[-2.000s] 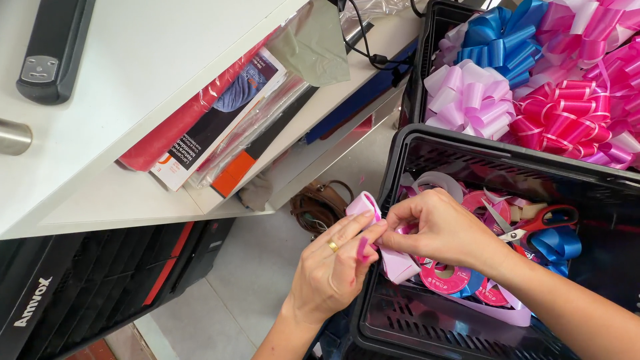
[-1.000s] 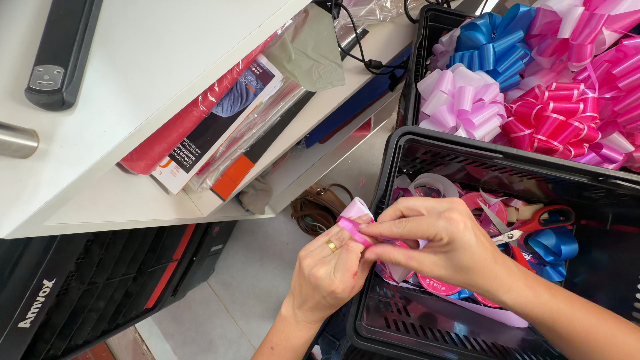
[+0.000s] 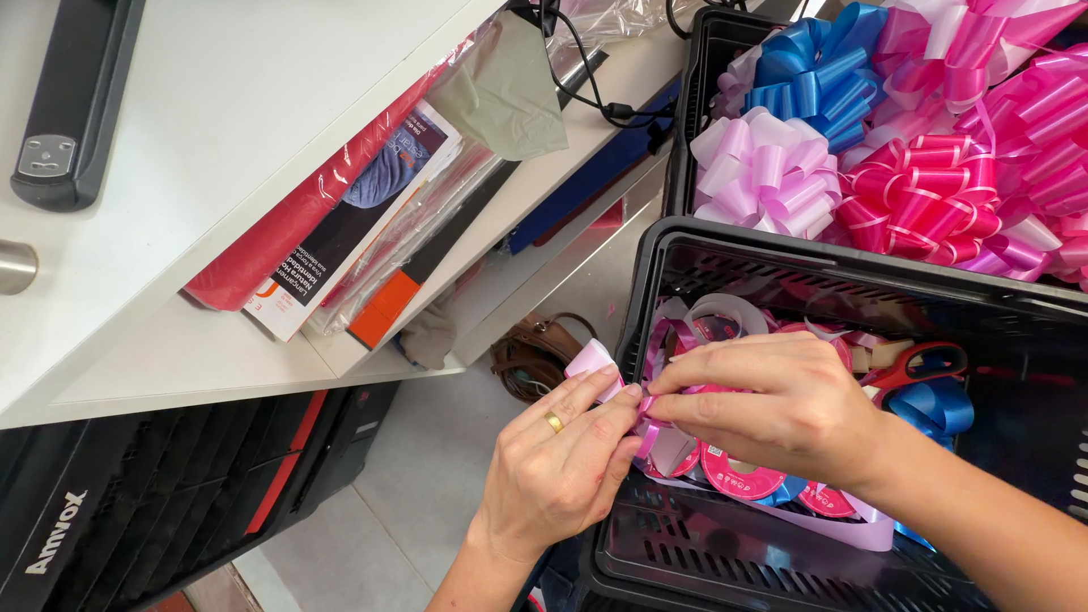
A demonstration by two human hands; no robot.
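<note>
My left hand [image 3: 557, 455], with a gold ring, pinches folded light pink ribbon [image 3: 593, 367] at the left rim of a black plastic crate [image 3: 680, 544]. Against its fingertips, my right hand [image 3: 778, 404] grips a narrow magenta ribbon [image 3: 648, 429] between thumb and fingers. The exact crossing of the ribbons is hidden by the fingers. Below the hands, the crate holds pink ribbon spools [image 3: 739, 476], loose blue ribbon [image 3: 935, 408] and scissors with red and black handles [image 3: 922, 364], their blades mostly behind my right hand.
A second black crate [image 3: 699, 85] behind holds pull bows, among them a blue bow [image 3: 820, 76] and a red-pink bow [image 3: 922, 200]. At left stand a white shelf unit [image 3: 212, 110] with magazines [image 3: 357, 221] and a black speaker [image 3: 170, 493]. A brown bag [image 3: 535, 353] lies on the floor.
The magenta ribbon, earlier across the fingers of my left hand, is now down at the fingertips. My right hand has moved slightly lower along the pinched ribbon.
</note>
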